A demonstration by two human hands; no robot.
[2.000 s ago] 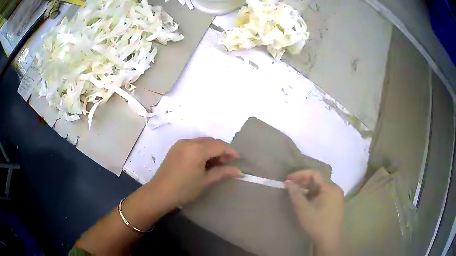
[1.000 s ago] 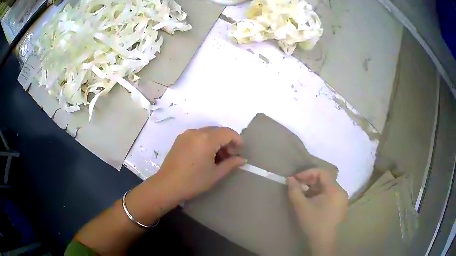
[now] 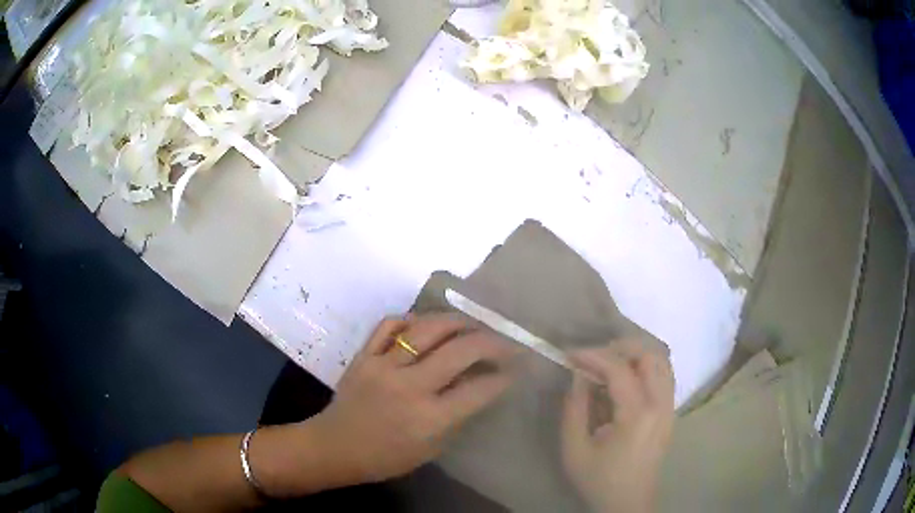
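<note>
A grey-brown panel (image 3: 557,276) lies on the white scuffed board in front of me. A narrow white strip (image 3: 507,328) runs slantwise across the panel, its left end free. My right hand (image 3: 617,421) pinches the strip's right end between thumb and fingers. My left hand (image 3: 426,396), with a ring and a bracelet, lies flat on the panel's left part, fingers spread, just below the strip. It holds nothing that I can see. The undersides of its fingers are hidden.
A large tangle of white strips (image 3: 201,85) lies at upper left and a smaller creamy heap (image 3: 567,50) at top centre. The white board (image 3: 451,170) lies on grey board. More grey-brown pieces (image 3: 742,401) lie at lower right. Long panels with pale lines (image 3: 803,291) are at far right.
My left hand has let go of the strip's left end and lies lower on the panel with its fingers spread. The strip slants more steeply. My right hand still pinches its other end.
</note>
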